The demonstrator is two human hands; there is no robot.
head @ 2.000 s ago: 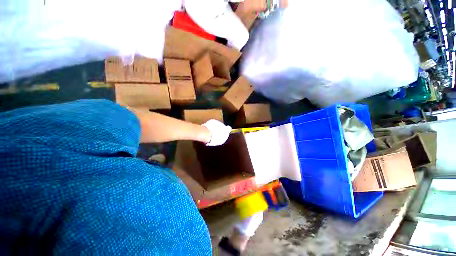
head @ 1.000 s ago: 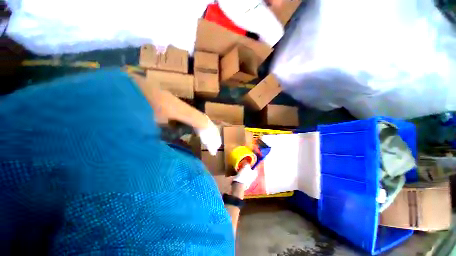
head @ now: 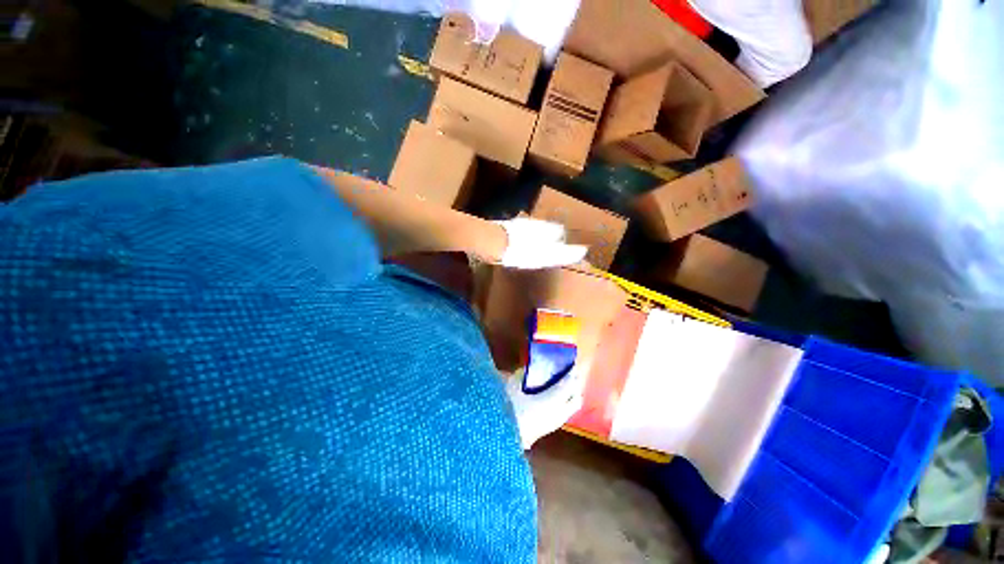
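A brown carton (head: 595, 292) lies on the red and white covering sheets (head: 705, 380) over a yellow crate (head: 661, 300), close to my body. My right hand (head: 547, 412), in a white glove, is shut on a tape gun (head: 552, 355) with a blue body and an orange-yellow part, held over the carton. My left hand (head: 539, 243), also white-gloved, is at the carton's upper edge with its fingers stretched out. Whether it grips the carton cannot be told. My sleeve and body hide the carton's near part.
Several small cartons (head: 570, 110) lie on the green floor (head: 264, 88) beyond my left arm, one open. A large blue plastic bin (head: 848, 441) with grey-green cloth (head: 952, 474) adjoins the crate. A big white plastic-wrapped bundle (head: 881, 187) stands at upper right.
The view has turned and come closer. The open carton on the crate from two seconds ago now shows closed flaps. The tape gun has moved from beside the crate to over the carton.
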